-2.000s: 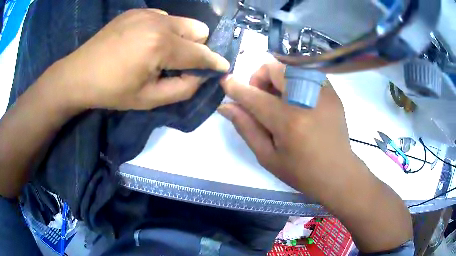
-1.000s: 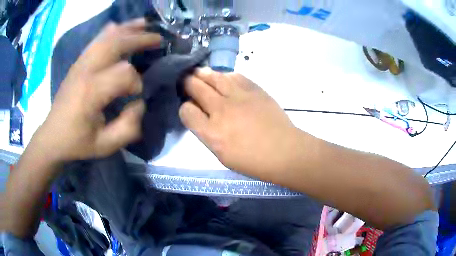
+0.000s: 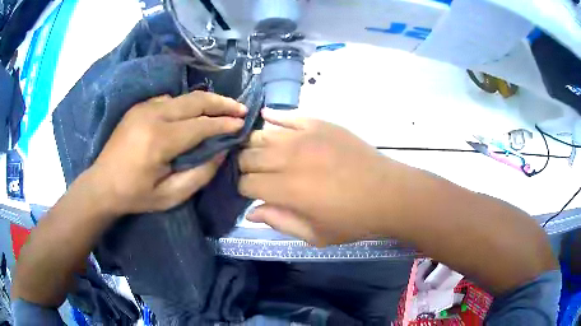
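Note:
The dark grey garment piece (image 3: 137,83) lies bunched under the sewing machine head (image 3: 347,22) and hangs over the table's front edge. My left hand (image 3: 159,149) grips a fold of it, fingertips just in front of the presser foot (image 3: 255,63). My right hand (image 3: 306,172) lies against the fold's right side, fingers curled at the cloth; its fingertips partly hide the edge. The grey-blue cylinder (image 3: 282,83) hangs just above my right hand. The needle itself is too small to tell.
Thread snips (image 3: 503,157) lie on the table at right, with a yellow-brown looped object (image 3: 492,83) behind. A thin black line crosses the table. The measuring tape (image 3: 306,249) runs along the front edge. A red basket (image 3: 411,299) stands below right. A bright blue strip (image 3: 39,70) lies at left.
My left hand, loose and blurred a second ago, has closed on the cloth near the presser foot. My right hand has moved slightly down. Earlier, both hands held the cloth farther from the machine.

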